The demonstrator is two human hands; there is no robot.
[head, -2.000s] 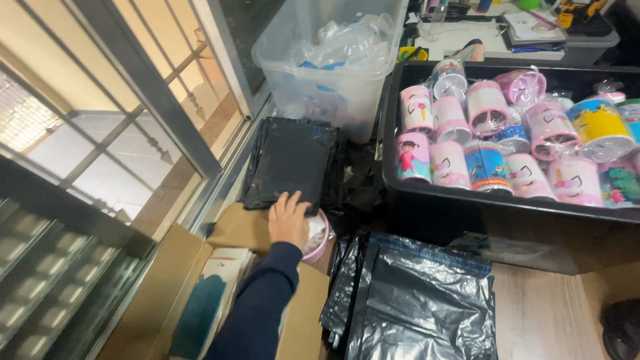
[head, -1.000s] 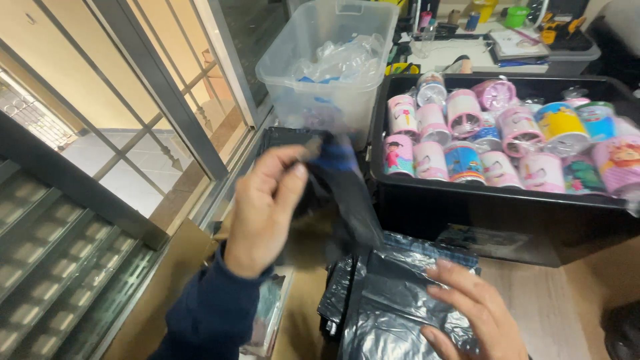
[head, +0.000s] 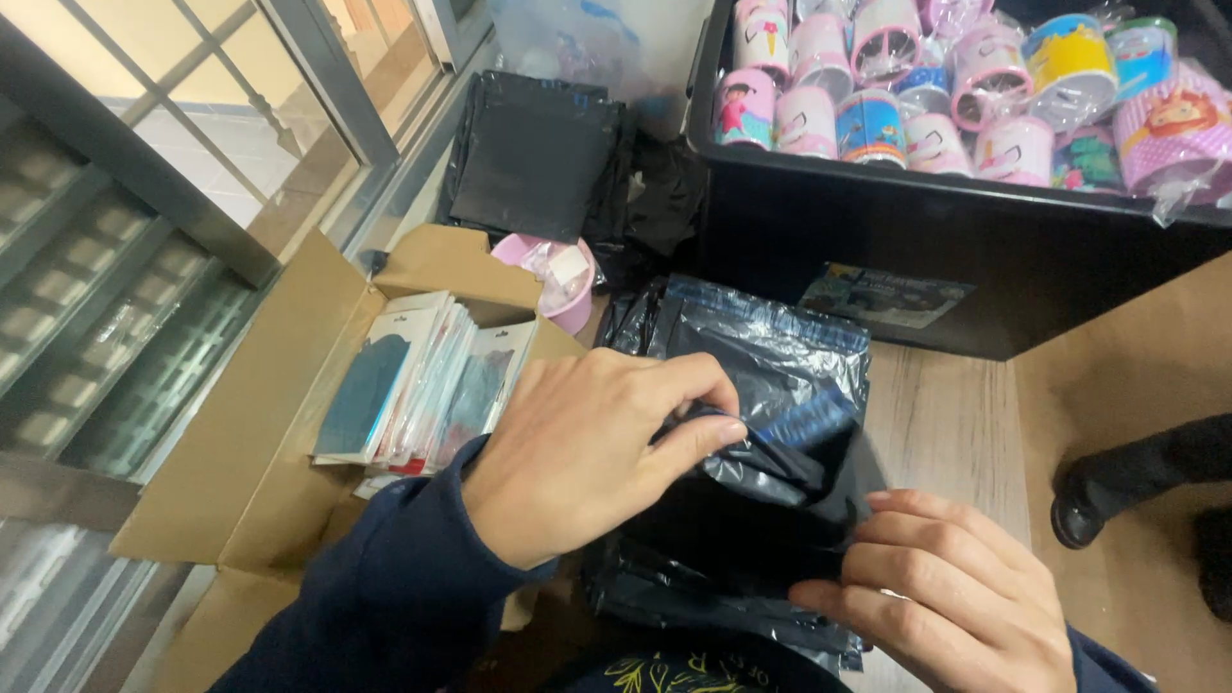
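My left hand [head: 602, 443] pinches the edge of a black plastic mailing bag [head: 760, 520] between thumb and index finger. My right hand [head: 948, 577] is at the bag's right side, fingers bent; whether it grips the film cannot be told. Beneath lies a stack of shiny black plastic bags [head: 770, 332] with a bluish printed strip. Beyond my left hand, another stack of flat black bags [head: 525, 154] rests by the window frame. An open cardboard box [head: 279, 462] to the left holds upright packaged cards [head: 423, 375]. A pink plastic cup [head: 575, 310] stands behind the box.
A large black bin [head: 760, 226] at the upper right is filled with film-wrapped printed cups [head: 871, 130]. Behind the flat bags is a translucent plastic tub [head: 602, 48]. A metal-framed window [head: 356, 106] borders the left side. A dark shoe [head: 1076, 510] is on the floor at right.
My left hand was on the far bag stack, then lifted a black bag; it now holds one over the nearer stack. My right hand came into view and moved to the bag's side. The view tilted down.
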